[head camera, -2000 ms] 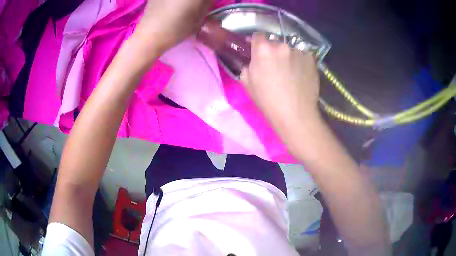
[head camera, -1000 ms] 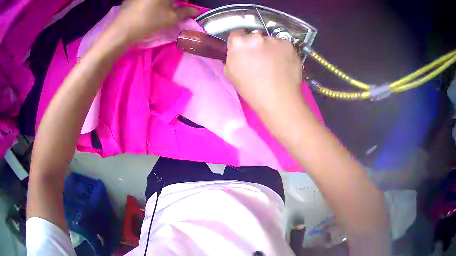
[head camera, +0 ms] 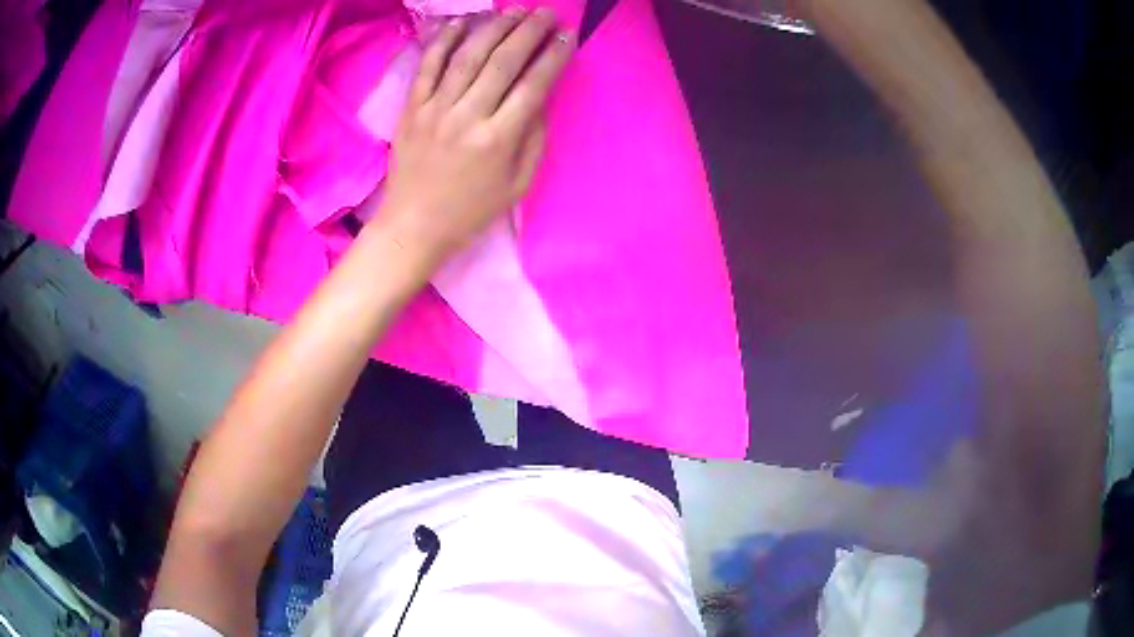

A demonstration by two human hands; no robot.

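The bright pink garment piece (head camera: 634, 274) lies spread on the dark table cover, its curved right edge running down to the table's front edge. A paler pink band (head camera: 516, 305) runs along its middle. My left hand (head camera: 479, 118) lies palm down on the fabric near the top, fingers slightly spread, holding nothing that I can see. My right forearm reaches up the right side; my right hand is cut off by the top edge. A thin silver rim of the iron (head camera: 752, 13) shows at the top, left of that forearm.
The dark table cover (head camera: 821, 237) shows right of the garment. A blue cloth (head camera: 914, 411) is at the right table edge. Below are blue baskets (head camera: 87, 436) at the left and a white crumpled item (head camera: 874, 595) at the lower right. Earphones (head camera: 427, 543) hang on the white shirt.
The iron and my right hand have moved up, mostly out of view. My left hand has moved right and down onto the fabric. The yellow hose is no longer seen.
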